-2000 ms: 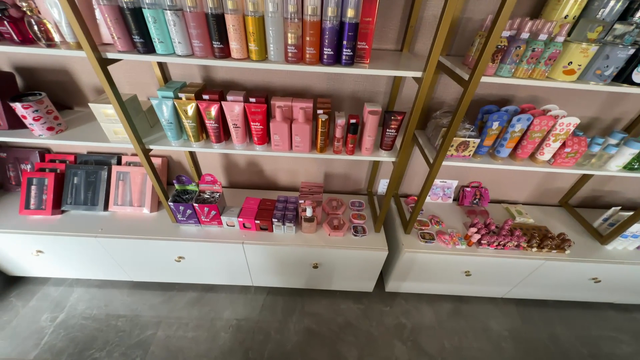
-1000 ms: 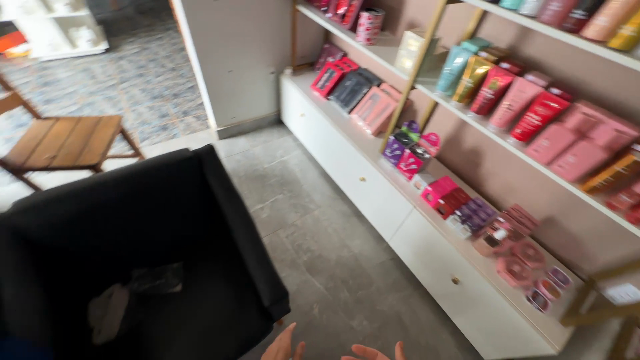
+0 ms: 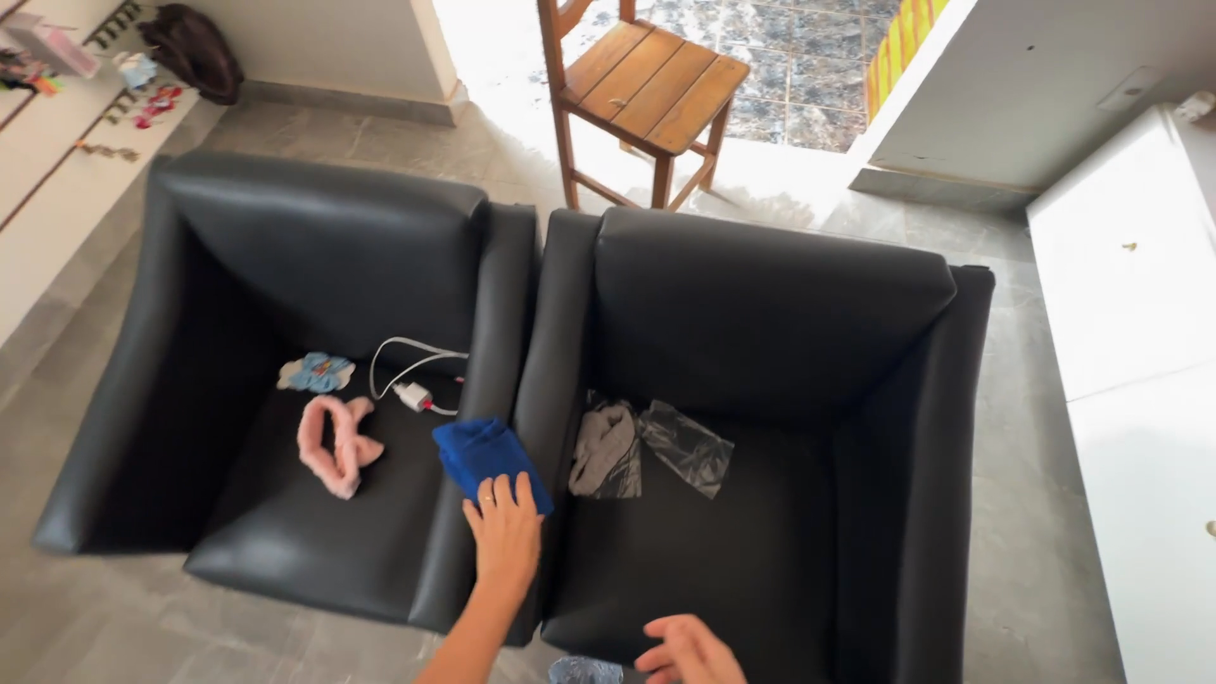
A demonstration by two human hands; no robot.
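Note:
My left hand lies on a folded blue cloth resting across the adjoining arms of two black armchairs; whether the fingers grip it, I cannot tell. My right hand, fingers apart and holding nothing, is over the front of the right armchair. On the left armchair's seat are a pink fluffy headband, a light blue scrunchie and a white charger with its cable. A grey fabric item in clear plastic and a clear plastic bag lie on the right seat.
Behind the armchairs stands a wooden chair by a bright doorway. White drawers are at the right, a display with small accessories at the left. Part of a bluish item shows at the bottom edge.
The view has swung from the product shelves to the armchairs. My left hand, low in the frame a second ago, now touches the blue cloth.

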